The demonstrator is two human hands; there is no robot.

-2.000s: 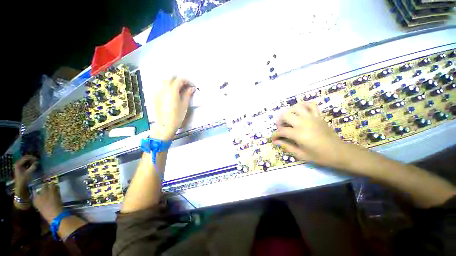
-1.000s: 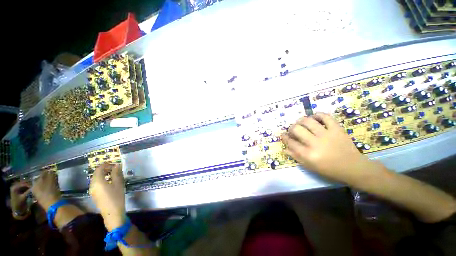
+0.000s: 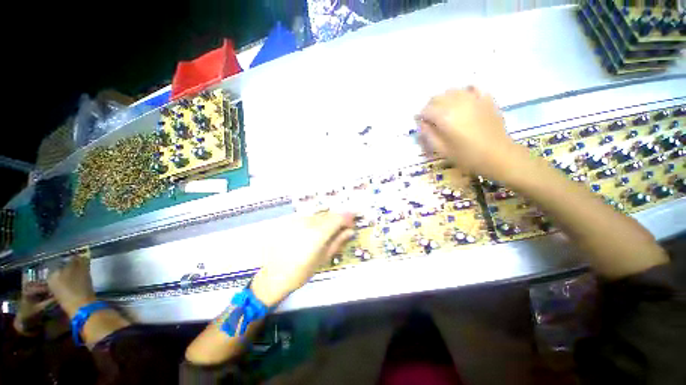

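My left hand (image 3: 312, 239), with a blue wrist strap (image 3: 244, 310), is over the left end of a tan-yellow circuit board panel (image 3: 410, 225) in the conveyor rail. Its fingers are bent, and glare hides whether they touch or grip the board. My right hand (image 3: 465, 128) is blurred above the white bench, just beyond the rail. Its fingertips are beside a small dark component (image 3: 413, 132); whether they hold anything cannot be told. A few more dark components (image 3: 365, 131) lie to the left. Dark cylinders and small parts stand on the panel.
Stacked boards stand on the green mat (image 3: 239, 179) at left and at far right (image 3: 632, 45). Brown loose parts (image 3: 120, 177), a black heap (image 3: 51, 203), a white block (image 3: 205, 186) and red (image 3: 204, 71) and blue bins lie left. A neighbour's hands (image 3: 71, 282) work at the rail.
My left hand has moved from the separate small board on the left to the row's left end. That board no longer shows there; the row reaches further left. My right hand has moved from the boards to the bench.
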